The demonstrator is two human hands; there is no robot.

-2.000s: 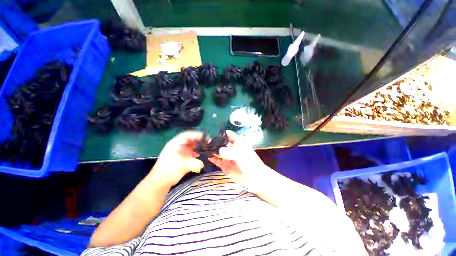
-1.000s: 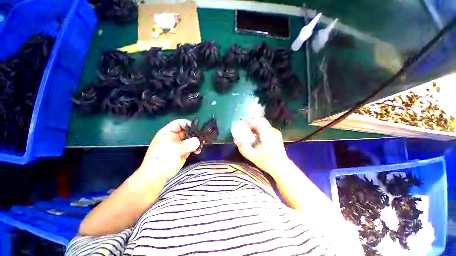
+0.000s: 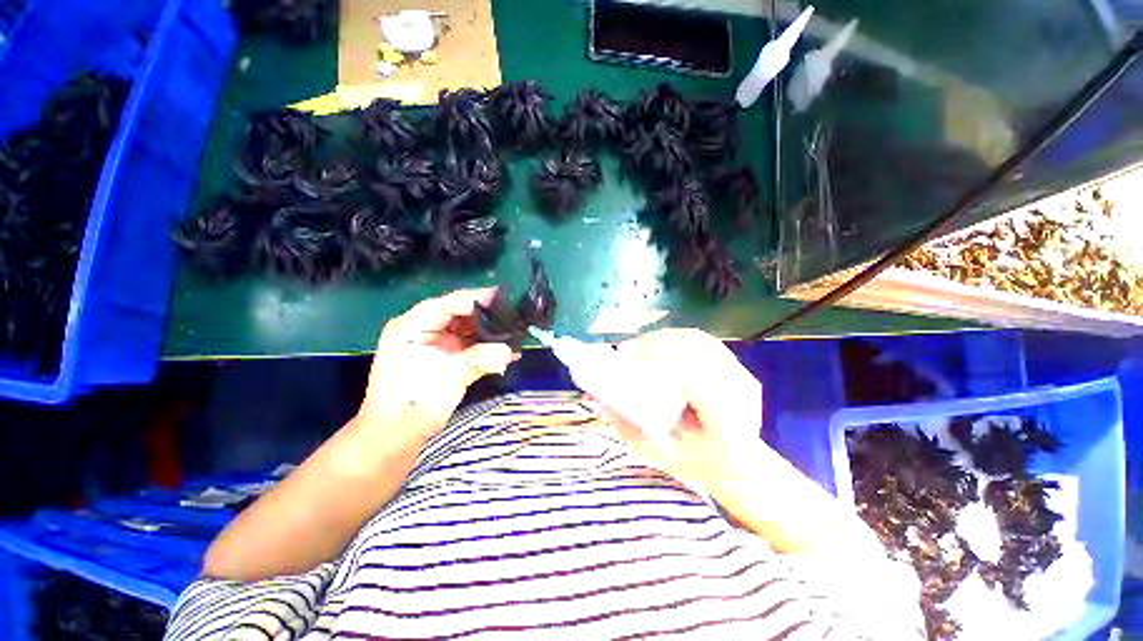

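My left hand (image 3: 433,357) pinches a small dark spiky petal piece (image 3: 533,298) at the bench's front edge. My right hand (image 3: 702,398) holds a white glue bottle (image 3: 583,359), tilted, its pointed nozzle at the petal piece. Whether the tip touches the piece I cannot tell. Black flower heads (image 3: 464,234) sit in rows on the green bench (image 3: 376,307), behind my hands. More of them stand in a slanting line at the right (image 3: 683,207).
A deep blue crate of black pieces (image 3: 119,238) is at left. A light blue crate (image 3: 978,407) is at lower right. A clear panel (image 3: 902,163) with a cable stands before a parts tray (image 3: 865,307). Cardboard (image 3: 470,63), a black rectangle (image 3: 658,38) and a white nozzle bottle (image 3: 771,60) lie at the back.
My right hand has lifted the glue bottle from the bench and brought its nozzle left to the petal piece. My left hand has kept the piece. The view has shifted slightly.
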